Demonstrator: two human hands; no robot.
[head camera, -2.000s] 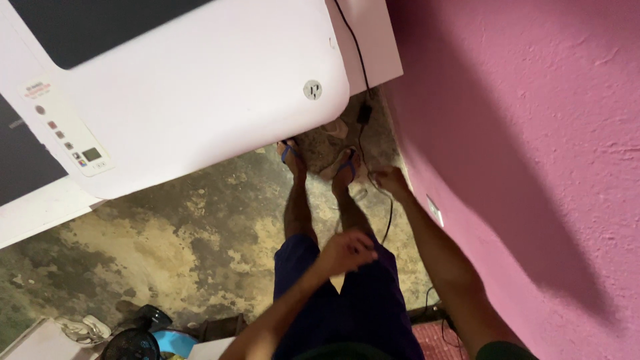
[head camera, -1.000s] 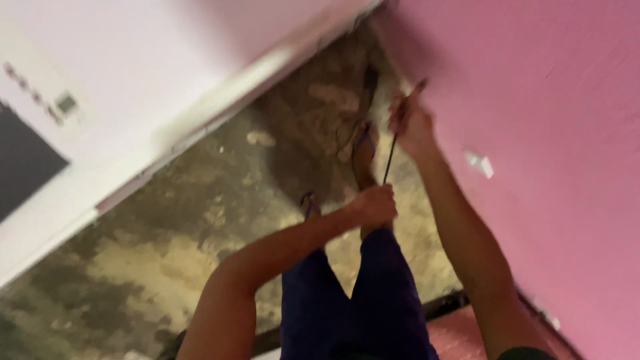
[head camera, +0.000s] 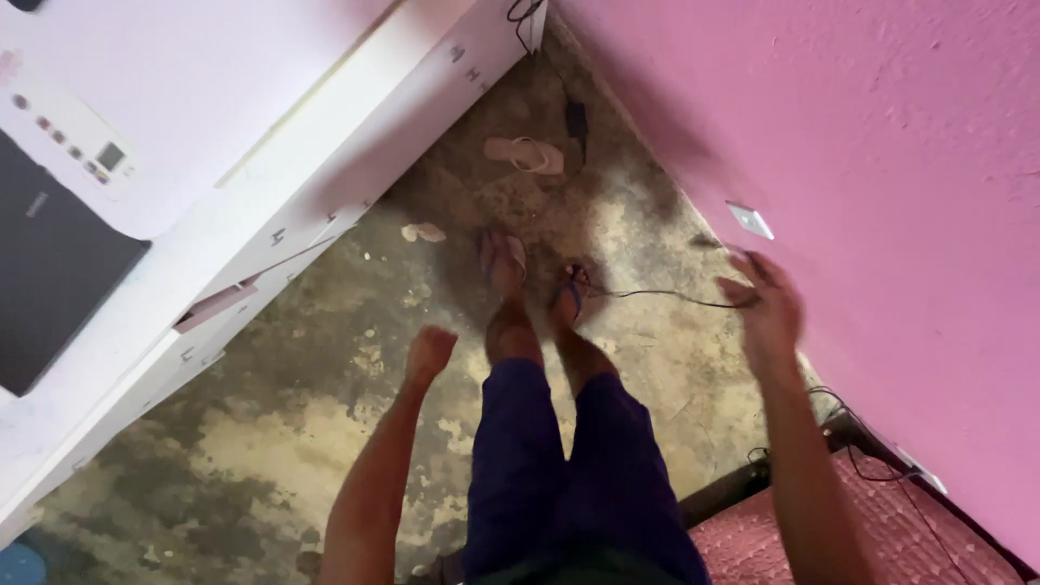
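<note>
My right hand (head camera: 768, 305), near the pink wall, holds a thin black cable (head camera: 670, 292) that runs left toward my feet. A dark end of it, blurred, sticks out beside the fingers. A white wall socket plate (head camera: 749, 219) is just above that hand. My left hand (head camera: 432, 351) hangs over the floor, loosely curled, and nothing shows in it. A black power adapter (head camera: 576, 120) lies on the floor in the corner, with its cable rising to the white furniture.
A white printer (head camera: 187, 89) stands on white drawer furniture (head camera: 325, 162) at the left. A loose flip-flop (head camera: 524, 154) lies near the adapter. At lower right is a red textured surface (head camera: 886, 504) with several cables beside it.
My left hand has let go of the cable and moved left, away from my right hand. My right hand, still with the cable, is now nearer the socket plate.
</note>
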